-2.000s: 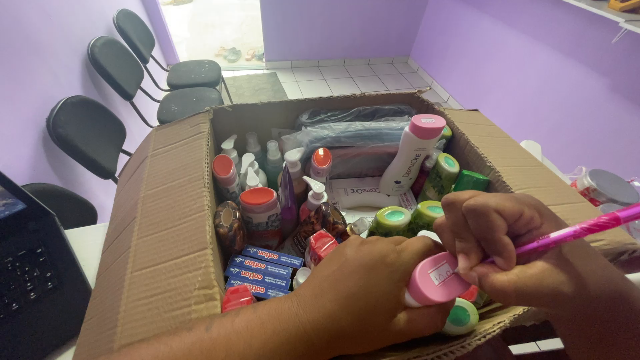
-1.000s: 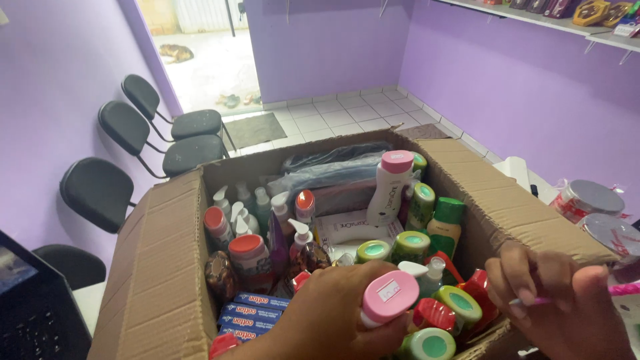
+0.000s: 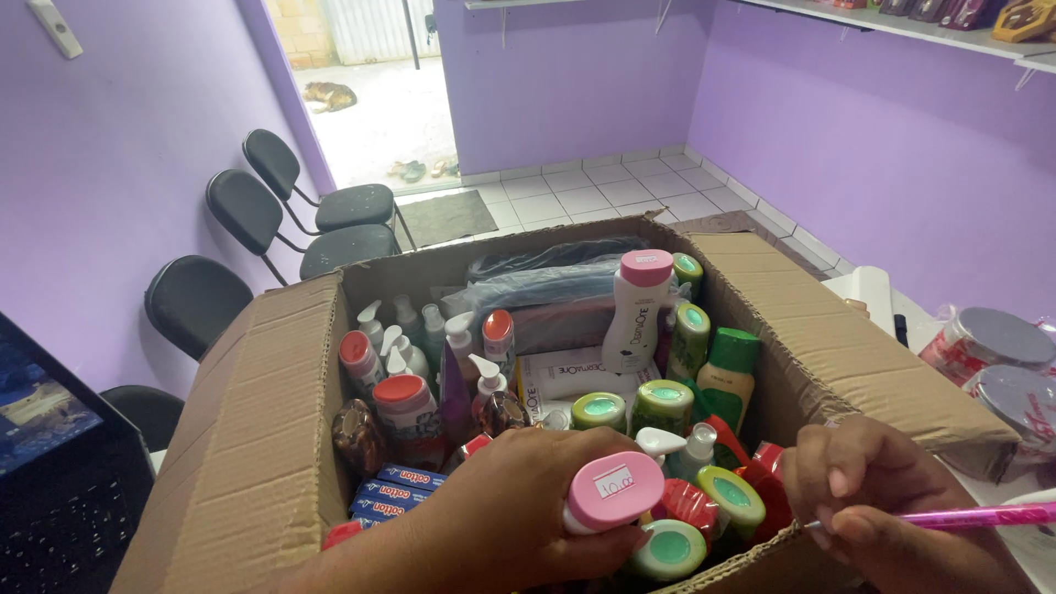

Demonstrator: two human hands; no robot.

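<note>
My left hand grips a white bottle with a pink cap over the near part of an open cardboard box; the cap bears a small handwritten sticker. Beside the box's right edge, my right hand holds a pink pen, its tip pointing left. Inside stand another pink-capped bottle, pump bottles, red-capped containers, green-capped bottles and a green-and-cream bottle. Blue cotton boxes lie stacked at the left, near my left forearm.
A laptop is at the left, with several black chairs behind it along the wall. Clear-wrapped containers stand on the white surface at right. Beyond are a wall shelf and a doorway with a dog lying outside.
My right hand and the pen have moved right, away from the pink cap they were at two seconds ago. My left hand still holds the bottle. The view has tilted up.
</note>
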